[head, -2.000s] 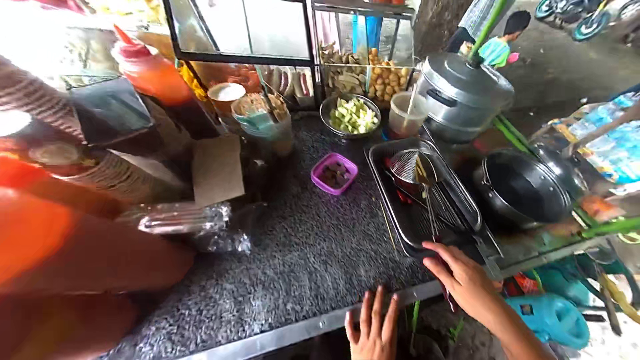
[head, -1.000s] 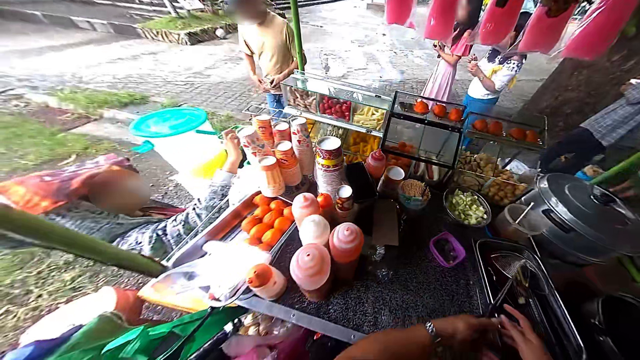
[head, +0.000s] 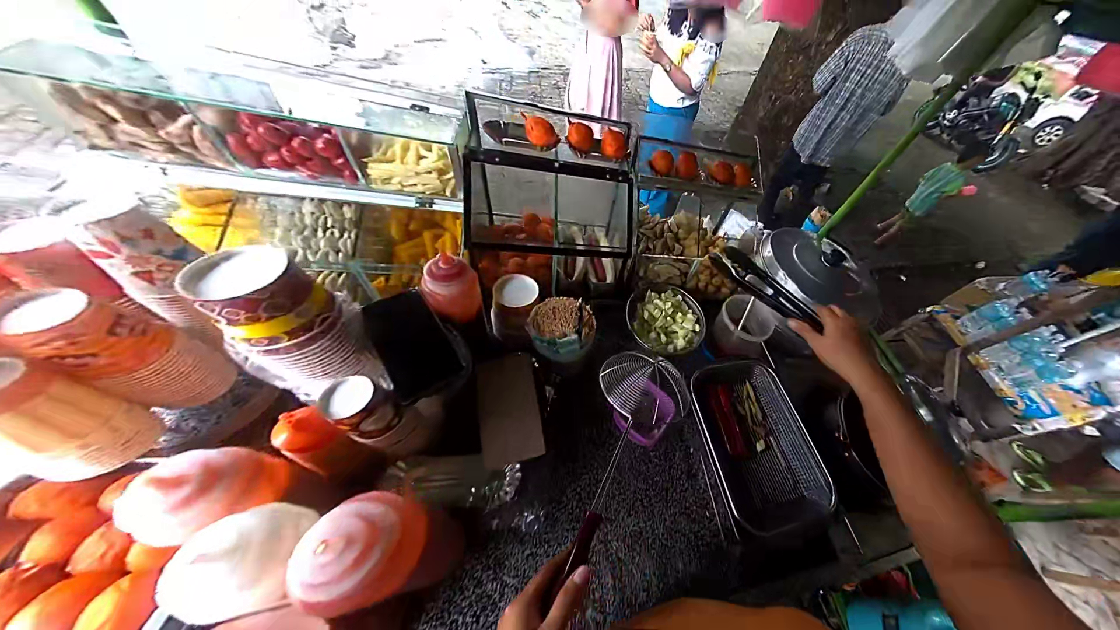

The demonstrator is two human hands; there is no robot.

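My left hand (head: 551,595) grips the dark handle of a wire-mesh skimmer (head: 644,386), whose basket hangs over a small purple plastic container (head: 658,425) on the dark countertop. At the right, my right hand (head: 836,346) holds black-handled tongs (head: 766,284) beside the lidded metal pot (head: 815,273). Between the hands lies a metal tray (head: 783,455) with a wire rack, red sticks and pale green-brown pieces in it. Behind the skimmer stands a bowl of chopped cucumber (head: 668,320), with a translucent plastic tub (head: 742,324) to its right.
Paper cup stacks (head: 284,324) and sauce bottles (head: 359,547) crowd the left. Glass display cases (head: 549,201) with food stand along the back. A dark pan (head: 862,437) is right of the tray, partly behind my right arm. Several people stand beyond the stall.
Two seconds ago the skimmer lay in the tray; now my left hand holds it over the purple container. My right hand has moved up toward the pot with tongs. The view has swung.
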